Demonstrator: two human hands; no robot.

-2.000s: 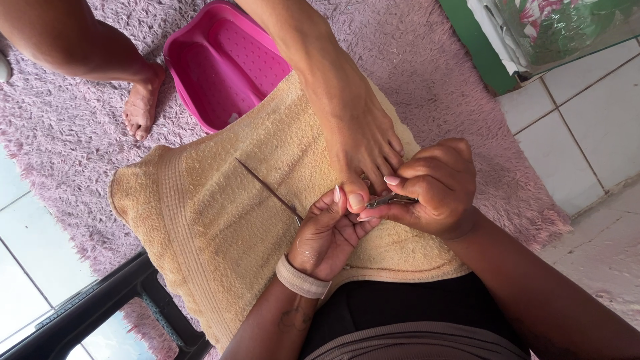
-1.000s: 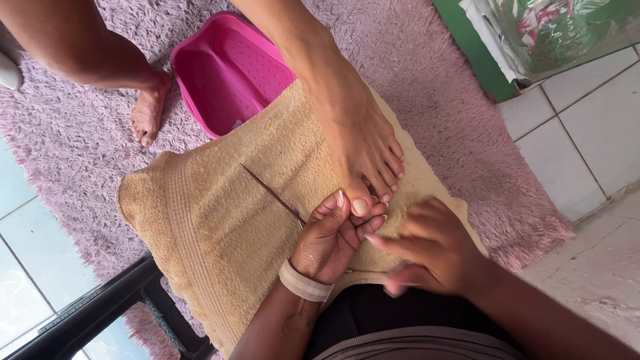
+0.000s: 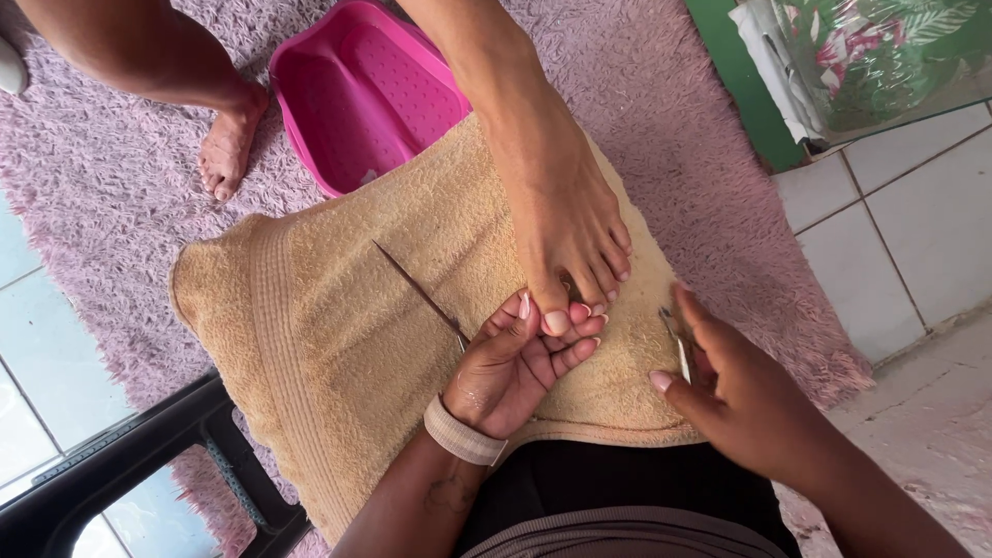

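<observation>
Another person's bare foot (image 3: 562,209) rests on a tan terry towel (image 3: 372,310) spread over my lap. My left hand (image 3: 515,364) holds the big toe (image 3: 555,319), thumb on one side and fingers beneath. My right hand (image 3: 717,380) is off the foot, to its right, around a small metal tool (image 3: 682,349), possibly cuticle nippers; the palm and most of the handle are hidden. A thin dark metal stick-like tool (image 3: 418,291) lies on the towel left of my left hand, its lower end partly hidden by the hand.
A pink plastic foot basin (image 3: 333,116) stands on the shaggy pink rug (image 3: 666,93) beyond the towel. The person's other foot (image 3: 229,151) is on the rug at upper left. A black plastic frame (image 3: 194,411) stands at lower left, a glass-topped green piece (image 3: 891,70) at upper right.
My right hand with its metal tool has moved from the toes to the right, away from the foot. The left hand stays at the big toe.
</observation>
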